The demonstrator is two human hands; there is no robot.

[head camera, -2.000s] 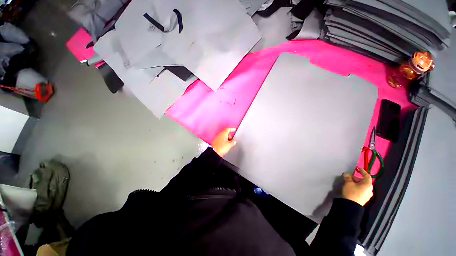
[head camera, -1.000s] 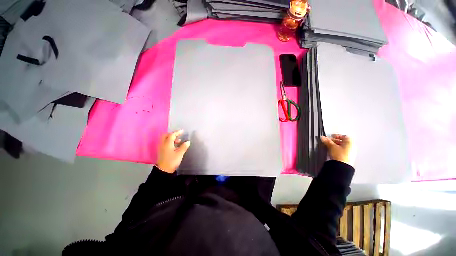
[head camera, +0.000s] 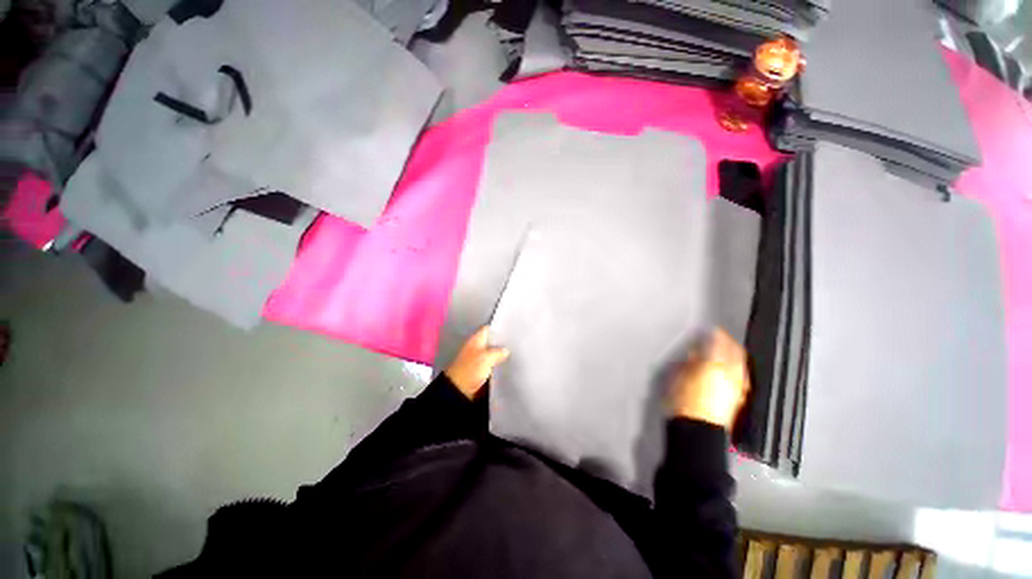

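Note:
Grey cut panels (head camera: 600,271) lie in front of me on the pink cover; one seems to overlap another, with a raised left edge and a strip showing at the right. My left hand (head camera: 478,362) grips the near left edge of the upper panel. My right hand (head camera: 713,379) is blurred over the right side of the panels, near their front; its grip is unclear. The panels hide the lower part of the black phone (head camera: 740,181). The scissors are not visible.
A panel stack (head camera: 905,328) stands at the right, dark edges showing. Far stacks (head camera: 668,40) and an orange-amber bottle (head camera: 773,68) are at the back. Loose grey pieces (head camera: 306,102) with black strips (head camera: 234,91) lie at left. A wooden pallet (head camera: 837,560) shows below.
My right hand has moved left from the right stack to the panels in front. A grey panel now covers the scissors and part of the phone. The view has shifted left.

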